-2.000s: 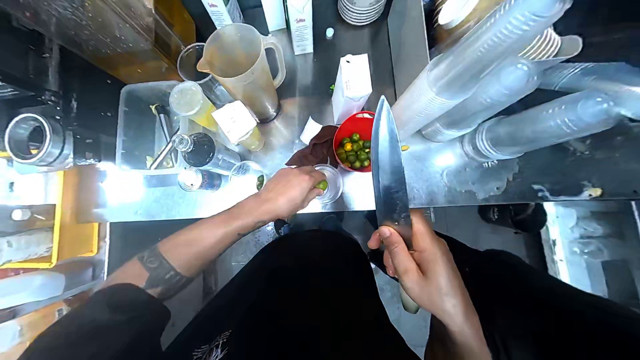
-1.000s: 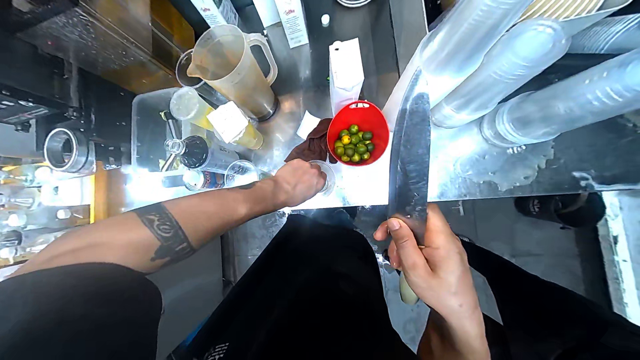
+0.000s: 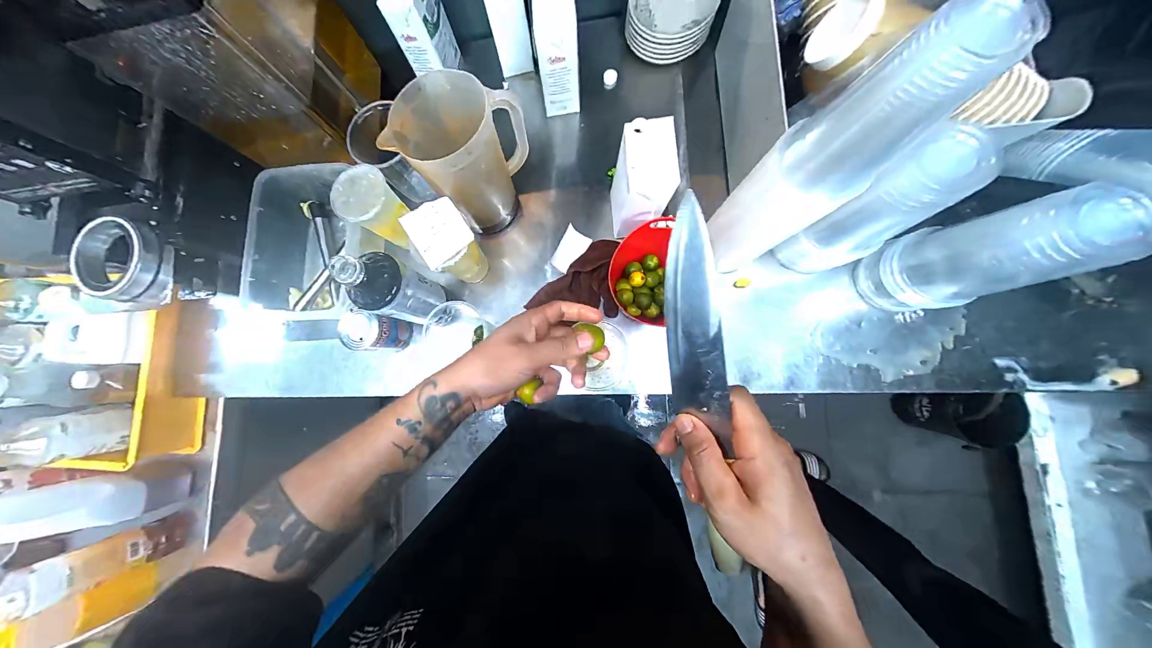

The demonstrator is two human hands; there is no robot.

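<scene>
My left hand (image 3: 531,355) holds a small green citrus fruit (image 3: 589,337) between thumb and fingers, over a clear cup (image 3: 607,360) at the counter's front edge. Another green citrus fruit (image 3: 529,390) shows under the palm. In my right hand (image 3: 751,477) is a large kitchen knife (image 3: 697,315), its blade pointing toward the back of the counter. Behind the blade, partly hidden by it, a red bowl (image 3: 630,256) contains several small green citrus fruits (image 3: 641,292) and a yellowish one. A dark brown cloth (image 3: 585,279) lies against the bowl's left side.
Left of the bowl are a plastic pitcher (image 3: 454,144), a glass bottle (image 3: 387,283), a can (image 3: 373,331), another clear cup (image 3: 454,328) and a clear bin (image 3: 270,225). A white carton (image 3: 646,175) stands behind the bowl. Stacks of clear plastic cups (image 3: 999,247) lie to the right.
My left hand was lower over the clear cup with its fingers closed; now its fingers are spread, and two green fruits show in it. My right hand still grips the knife.
</scene>
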